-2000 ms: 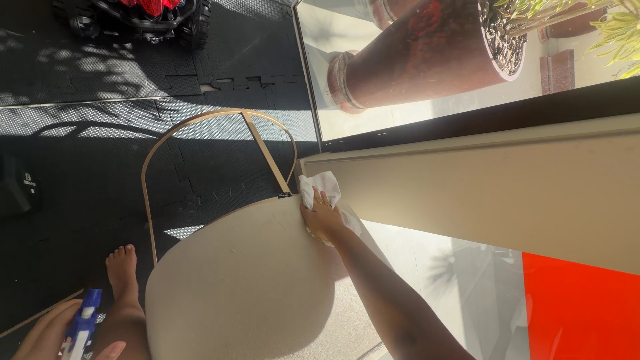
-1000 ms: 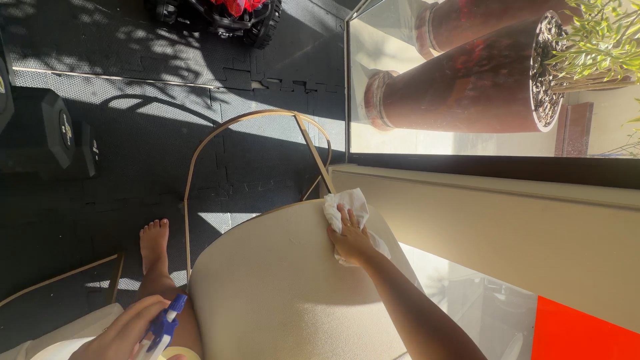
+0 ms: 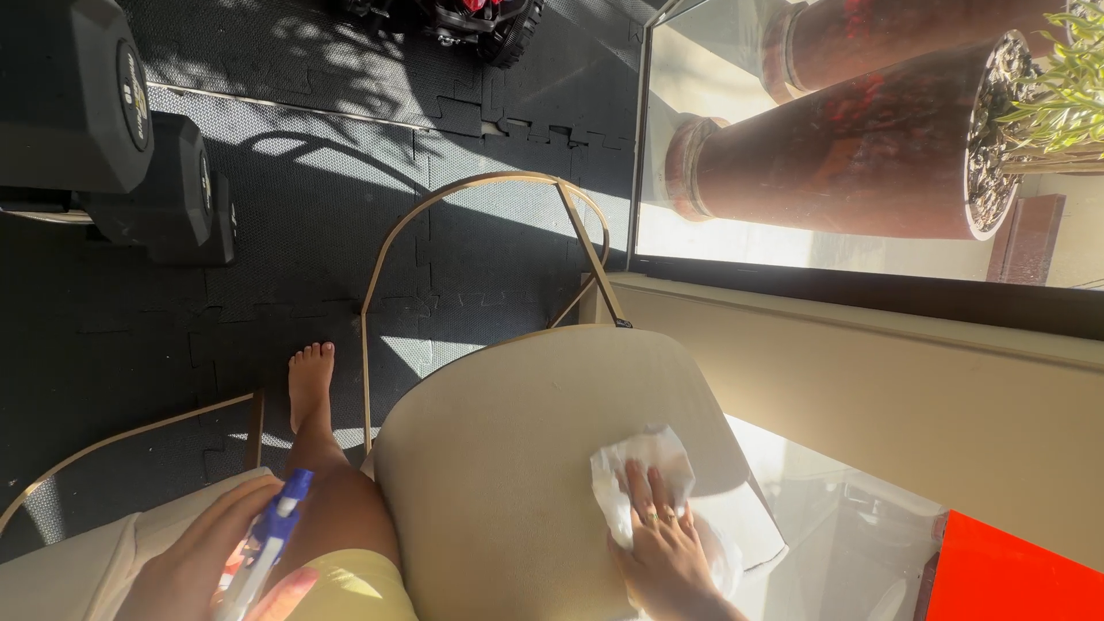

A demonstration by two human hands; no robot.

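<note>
My right hand [image 3: 664, 552] presses a crumpled white cloth [image 3: 642, 474] flat against the beige padded surface of a chair [image 3: 517, 448], toward its right side. Thin gold-coloured metal tubing [image 3: 448, 185] curves out from beyond the chair's far edge. At the lower left, my left hand [image 3: 216, 543] grips a spray bottle with a blue and white trigger head [image 3: 274, 526]; the rest of the bottle is out of view or covered by the hand.
Black hex dumbbells [image 3: 185, 190] are at the upper left, on or above dark interlocking floor mats [image 3: 285, 293]. A beige ledge [image 3: 862, 371] and window frame [image 3: 828, 289] run along the right, with large planters [image 3: 845, 155] behind glass. Another beige seat [image 3: 78, 561] is lower left.
My right hand and the cloth have moved from the chair's far corner near the metal frame back toward me over the padding. The left hand still holds the spray bottle. The view has shifted.
</note>
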